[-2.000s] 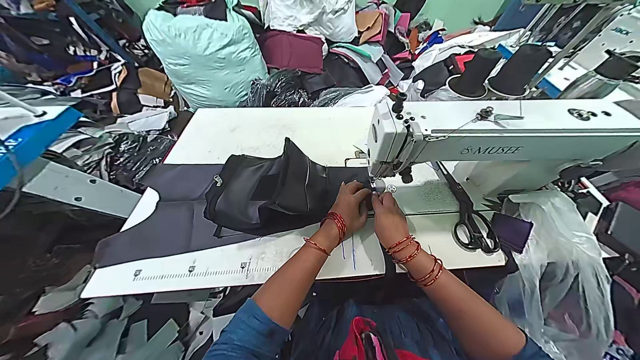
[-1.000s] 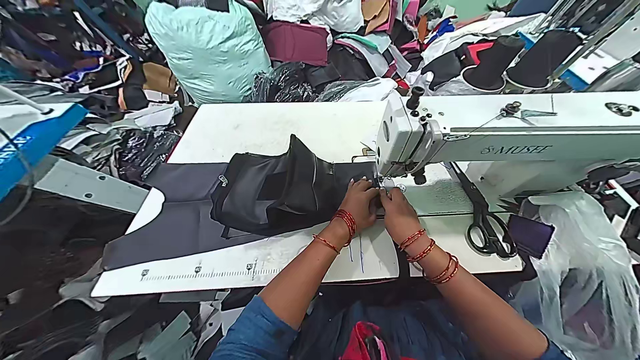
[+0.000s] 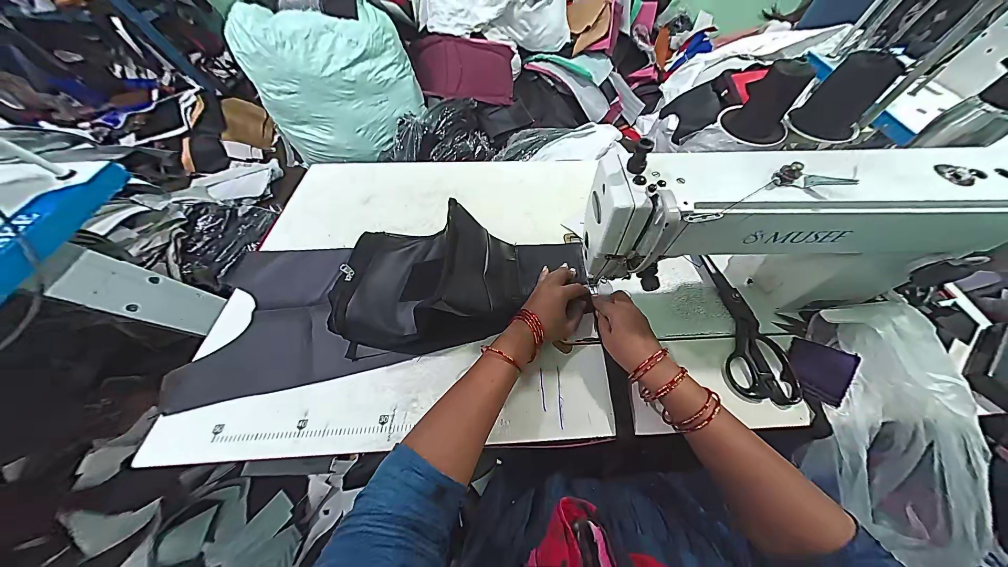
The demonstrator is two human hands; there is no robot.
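A black fabric piece with a zipper pull (image 3: 409,291) lies on dark grey fabric (image 3: 291,346) on the white sewing table (image 3: 441,197). Its right end reaches under the needle area of a white industrial sewing machine (image 3: 622,213). My left hand (image 3: 557,303) presses on the fabric's right end, just left of the needle, fingers bent. Close to the needle on the front right side, my right hand (image 3: 622,323) pinches the fabric edge between thumb and fingers. The fingertips of both hands nearly meet there, and the exact grip is partly hidden.
Black scissors (image 3: 760,354) lie right of my right hand, beside a small dark purple piece (image 3: 823,370). A translucent plastic bag (image 3: 898,425) hangs at the table's right. Thread cones (image 3: 843,98) stand behind the machine. A stuffed pale green bag (image 3: 327,83) and cloth heaps lie beyond the table.
Both hands stay by the needle at the fabric's right end. The black piece keeps nearly the same place on the table. The view has shifted slightly.
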